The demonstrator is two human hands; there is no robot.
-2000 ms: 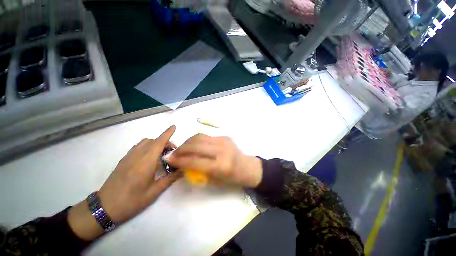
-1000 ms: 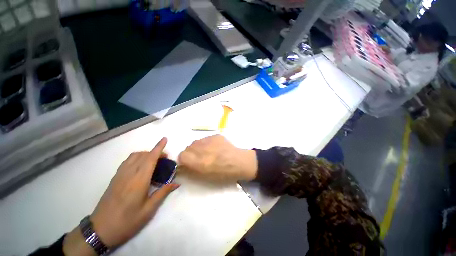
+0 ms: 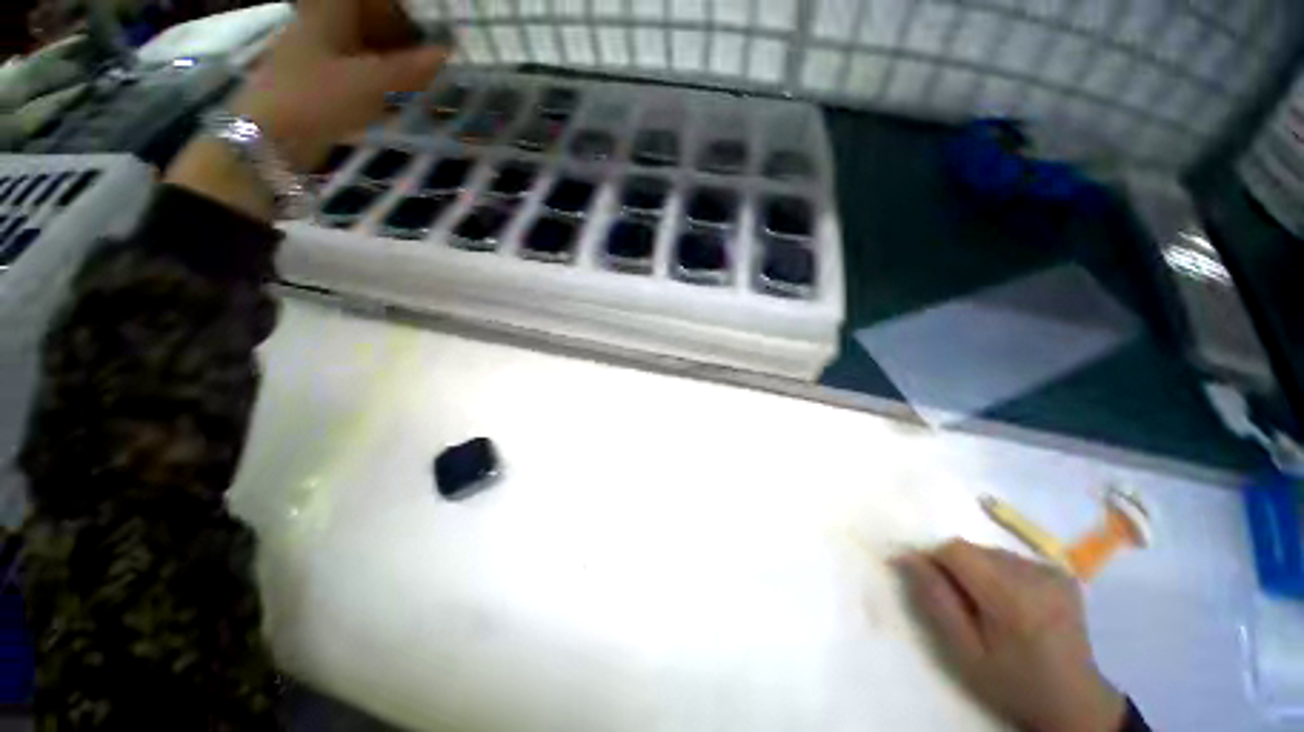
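Observation:
A dark smartwatch case (image 3: pixel 466 468) with a shiny rim lies alone on the white bench top. My left hand (image 3: pixel 336 79) is raised at the top left, over the left end of the foam tray; it is blurred, and its fingertips and anything in them cannot be made out. My right hand (image 3: pixel 1008 622) rests low at the right with curled fingers, blurred; whether it holds something small is hidden. The slim yellow tool (image 3: pixel 1023 528) and the orange-handled brush (image 3: pixel 1104 543) lie on the bench just beyond my right hand.
The stacked foam tray (image 3: pixel 572 293) with rows of dark watches stands behind the bench edge. A translucent sheet (image 3: pixel 1001 343) lies on the green mat. The blue parts box (image 3: pixel 1273 532) is cut off at the right. Another white tray (image 3: pixel 86 236) stands at far left.
The view has swung left. My left hand has let go of the watch, which now lies on the bench, and has moved up to the tray. My right hand is away from the watch.

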